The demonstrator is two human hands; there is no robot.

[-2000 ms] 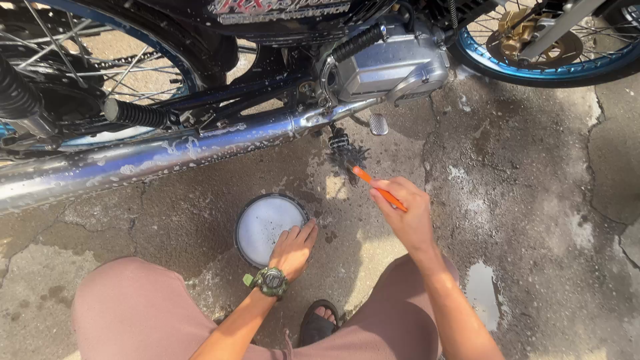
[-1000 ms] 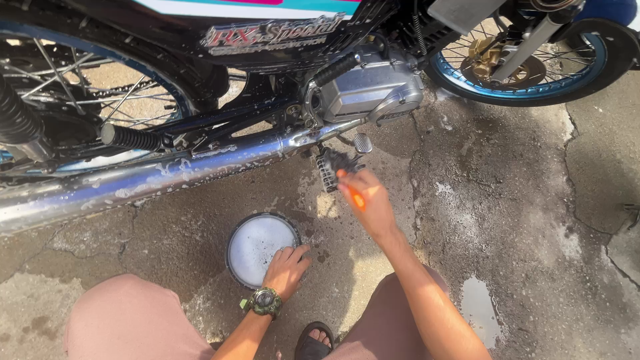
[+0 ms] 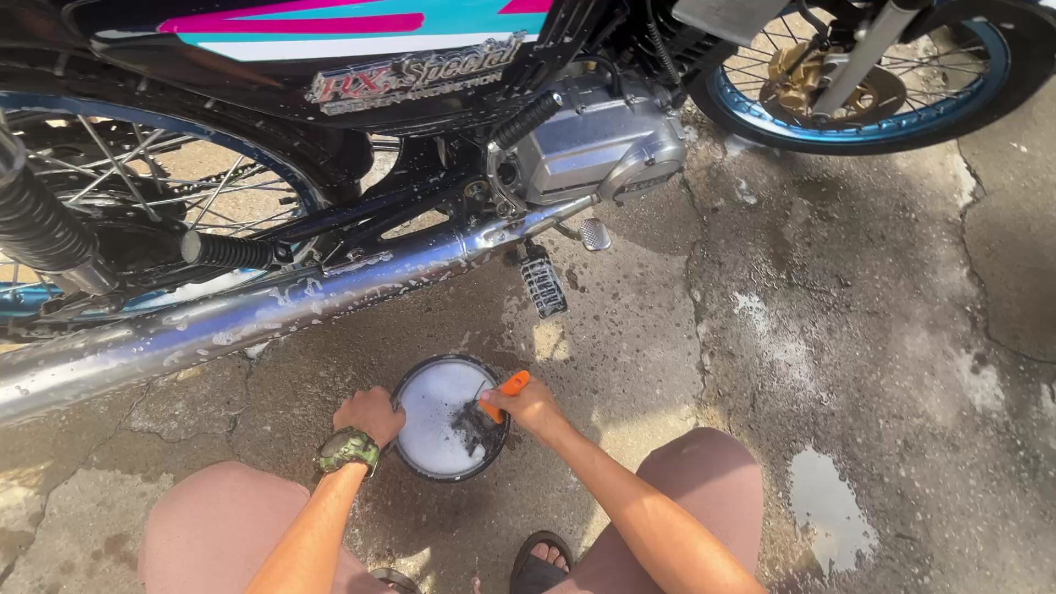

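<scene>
A round bucket with a dark rim (image 3: 423,471) stands on the ground between my knees, filled with white suds. My right hand (image 3: 528,407) grips the orange handle of a brush (image 3: 515,384); its dark bristles dip into the suds at the bucket's right side. At the left side of the rim, my left hand (image 3: 371,415) has its fingers curled on the edge. Above the bucket is the motorcycle's footpeg (image 3: 542,283), spotted with foam. Foam flecks and drops also mark the chrome exhaust pipe (image 3: 272,313).
The motorcycle's engine cover (image 3: 602,140), brake pedal (image 3: 595,234), rear footpeg (image 3: 227,249) and blue-rimmed front wheel (image 3: 858,132) lie ahead. Cracked wet concrete runs below, with a puddle (image 3: 827,507) at the right.
My right hand has moved the brush from the front footpeg down into the bucket. My left hand has shifted from the bucket's lower right side to its left rim.
</scene>
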